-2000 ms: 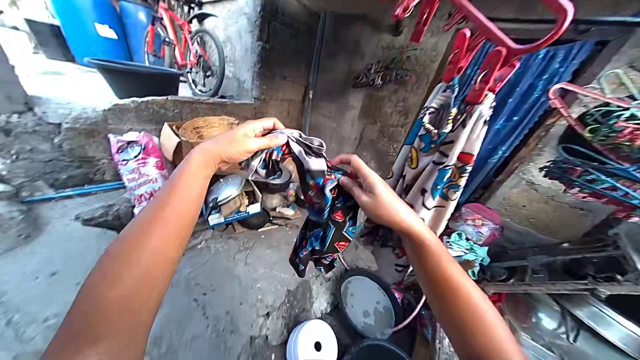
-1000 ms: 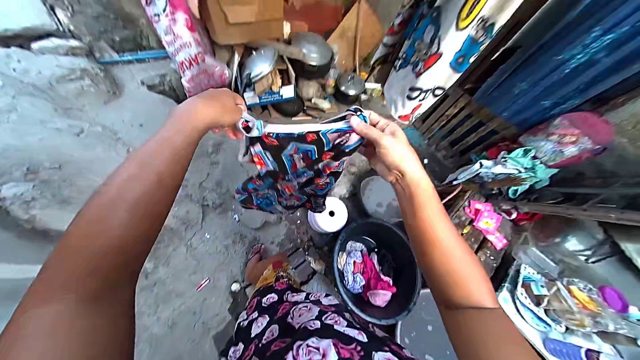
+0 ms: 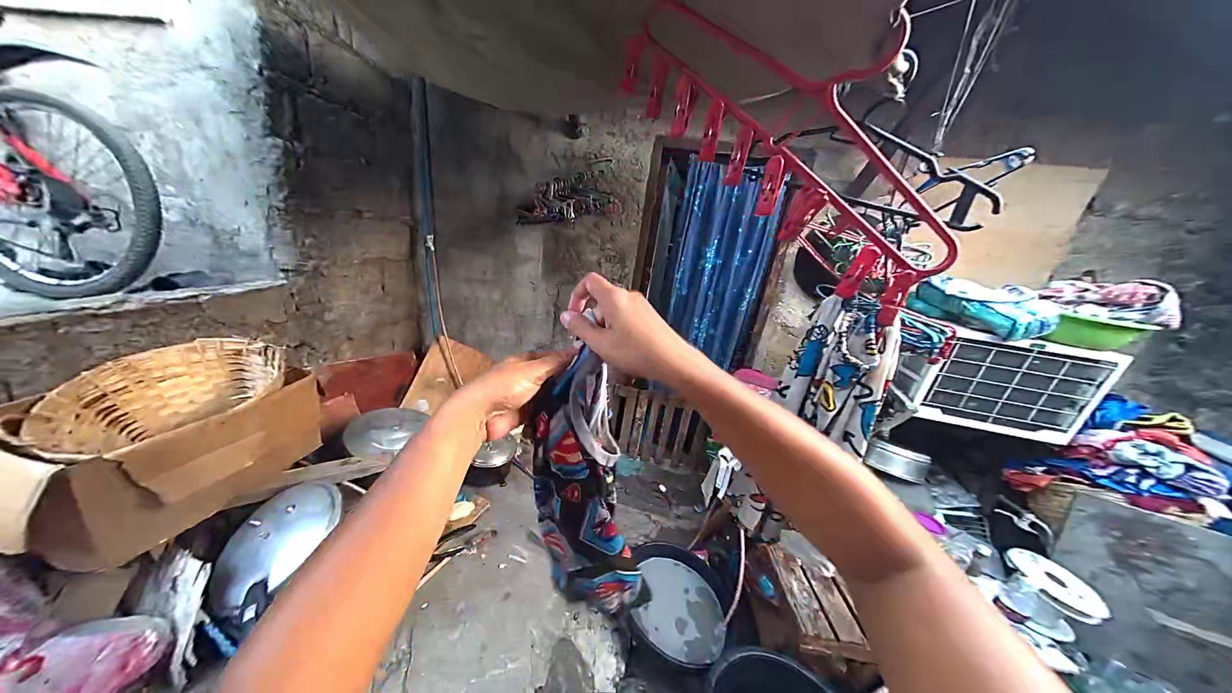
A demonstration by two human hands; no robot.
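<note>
A dark patterned garment [image 3: 582,481] with red and blue shapes and a pale waistband hangs bunched below both hands. My left hand [image 3: 515,390] grips its upper left side. My right hand [image 3: 616,322] pinches the top of the waistband, close beside the left. Above and to the right is a red plastic clip hanger [image 3: 751,135] with a row of clips. A white printed cloth [image 3: 833,371] hangs from its near right end. A black bucket [image 3: 681,606] of cloudy water stands on the floor beneath the garment.
Left are a woven basket [image 3: 154,395] in a cardboard box and a metal pot lid [image 3: 274,549]. A blue curtain [image 3: 722,255] covers a doorway. Right are a wooden bench [image 3: 813,597], piled clothes [image 3: 1145,462] and a green basin [image 3: 1097,330]. Dark hangers [image 3: 934,178] hang above.
The waistband was stretched between my hands one second ago; now my hands are close together and the garment hangs narrow. The view has swung up from the floor to the hanger.
</note>
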